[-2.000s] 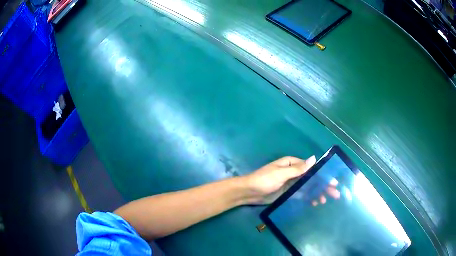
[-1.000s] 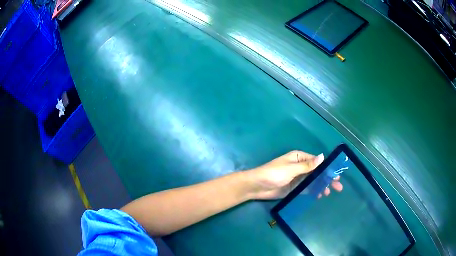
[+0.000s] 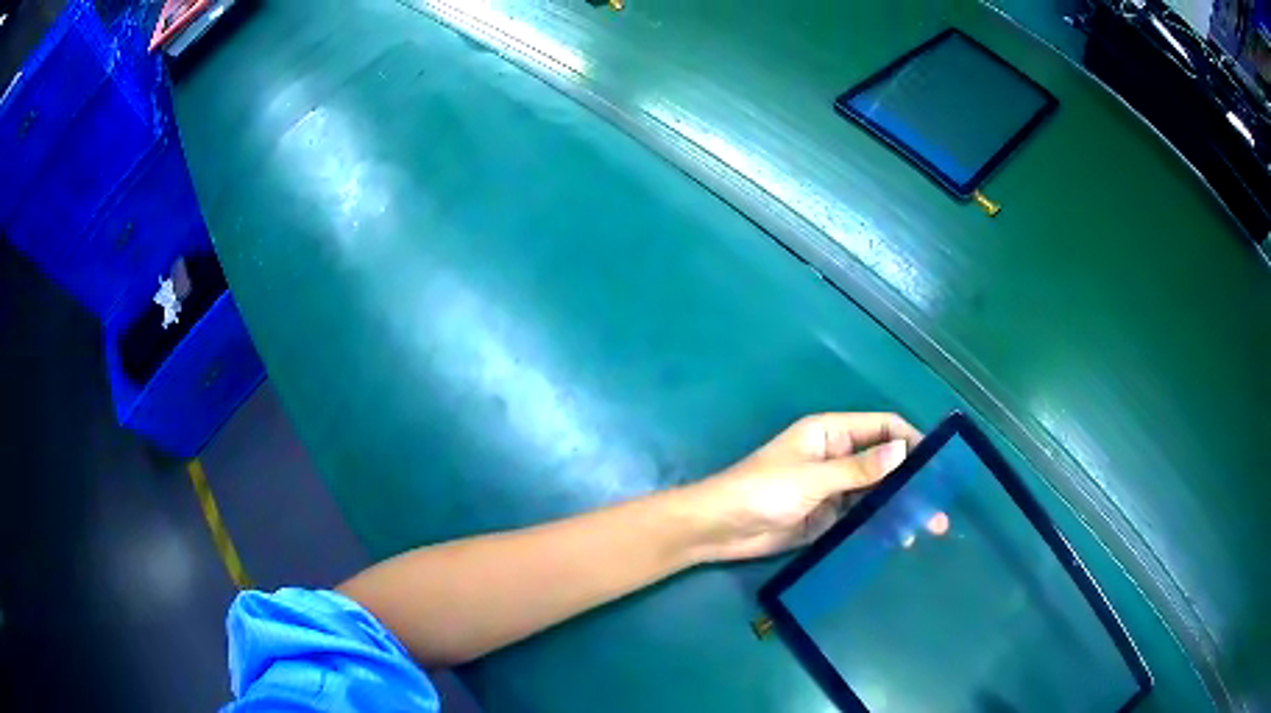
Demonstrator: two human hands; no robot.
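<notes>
A clear touch panel with a black border (image 3: 976, 585) is at the lower right, its bottom cut off by the picture's edge. My left hand (image 3: 822, 488) holds it by its upper left edge, thumb on the near face, fingertips showing through the glass. A small gold flex tail (image 3: 763, 628) sticks out at the panel's left corner. The sleeve is blue and pushed up. My right hand is not in view.
Another dark-bordered panel (image 3: 951, 112) lies on the far strip of the green bench (image 3: 669, 320), its gold tab toward me. Another gold tab shows at the top edge. Blue bins (image 3: 195, 376) stand at the left. Dark equipment (image 3: 1185, 112) lines the far right.
The far panel has moved right and down in the picture. The held panel has turned a little, and its bright glare is gone. Fewer fingertips show through it. My left hand still holds it.
</notes>
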